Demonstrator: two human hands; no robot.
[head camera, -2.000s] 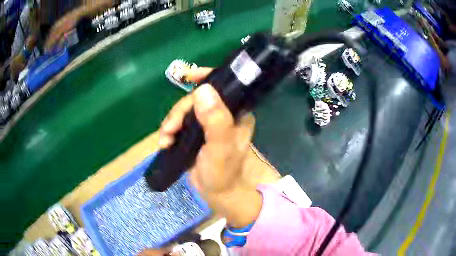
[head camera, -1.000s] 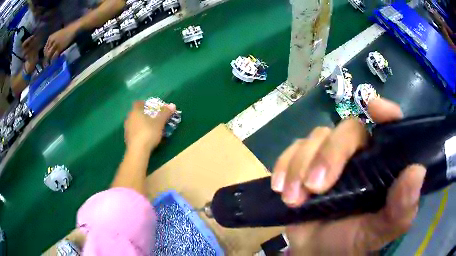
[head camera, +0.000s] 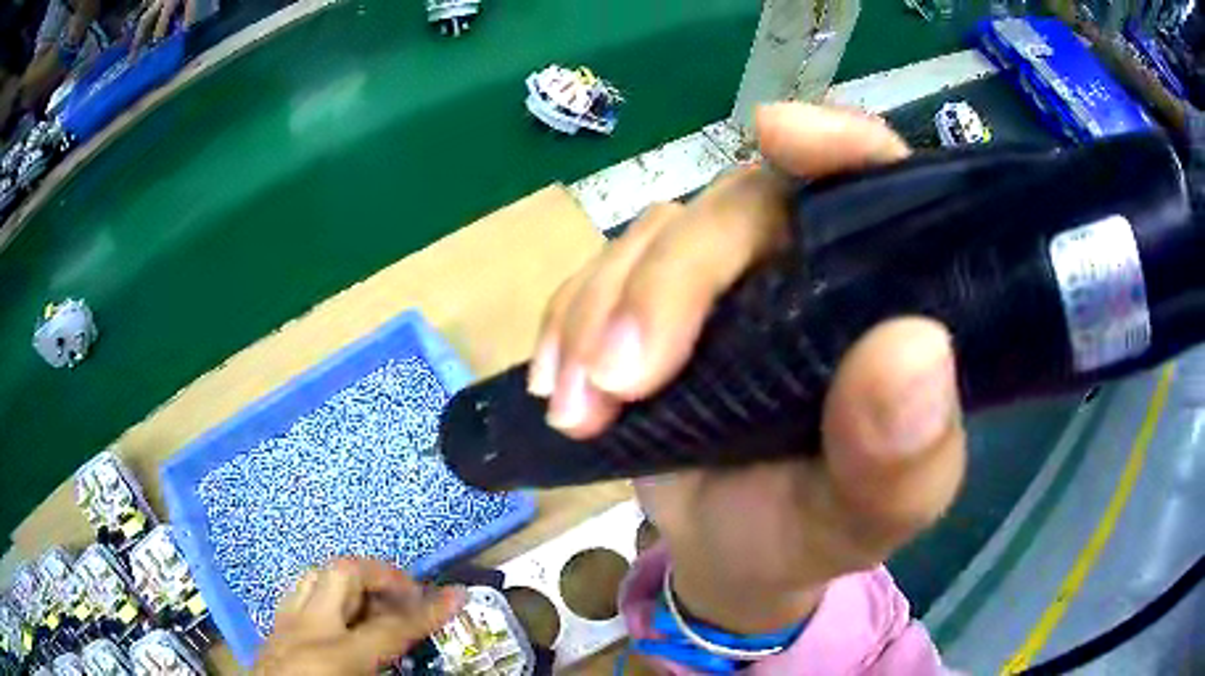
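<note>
My right hand (head camera: 780, 357) grips a thick black electric screwdriver (head camera: 978, 264) with a silvery label, held large and close to the camera. Its narrow end points left, over the right edge of the light-blue screw tray (head camera: 297, 623). Silvery screws (head camera: 330, 489) fill the tray. My left hand (head camera: 350, 621) is at the bottom, over the tray's near edge, with bent fingers. Its fingertips reach the side of a white circuit board assembly (head camera: 482, 637); whether they grip it is not clear. The unit sits beside the white holed fixture (head camera: 575, 555).
Several units (head camera: 99, 588) stand in rows at lower left. The green conveyor belt (head camera: 264, 211) carries spaced units, one (head camera: 575, 99) past the tan board (head camera: 515, 258). A rusty white post (head camera: 797, 53) and dark-blue crate (head camera: 1064, 79) are behind. Another person's hand (head camera: 146, 20) shows at upper left.
My left hand has come back from the belt to the tray's near edge. My right hand and the screwdriver have moved left in view, and the screw tray now shows more fully.
</note>
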